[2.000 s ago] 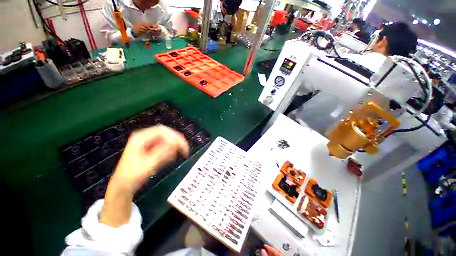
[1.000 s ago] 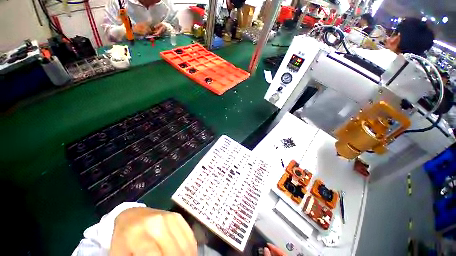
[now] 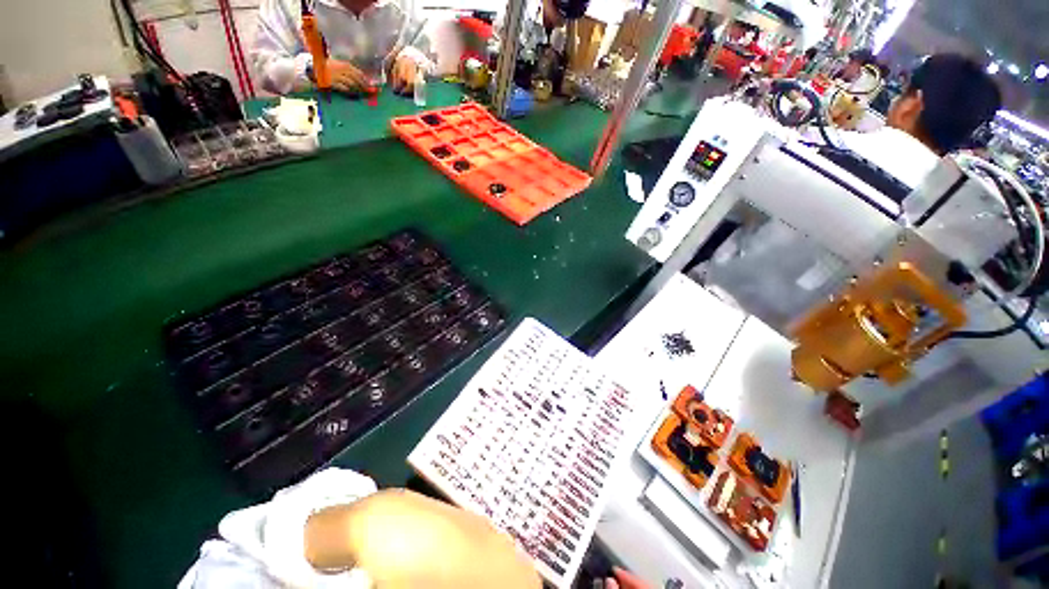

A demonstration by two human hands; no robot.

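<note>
My left hand [image 3: 431, 541] is at the bottom edge, its back to the camera, beside the lower left edge of the white parts tray [image 3: 460, 408]; its fingers are hidden. My right hand [image 3: 627, 579] shows only as a small bit of finger at the bottom edge, right of the tray. The tray holds many rows of tiny dark-red and silver slivers. The orange-brown press fixtures [image 3: 697, 417] sit on the machine bed to the right, some holding black parts. The black blister tray [image 3: 345, 345] lies flat on the green bench.
The gold press head [image 3: 857, 345] hangs above the white bed. Loose black parts [image 3: 678, 343] lie on the bed, and a thin dark stick [image 3: 796, 499] lies right of the fixtures. The orange-red compartment tray [image 3: 552, 184] is farther back. The white control box [image 3: 690, 184] stands left of the press. People are behind.
My left hand has come down from over the blister tray to the bottom edge, then shifted right towards the parts tray. The view has shifted slightly. The fixtures look unchanged.
</note>
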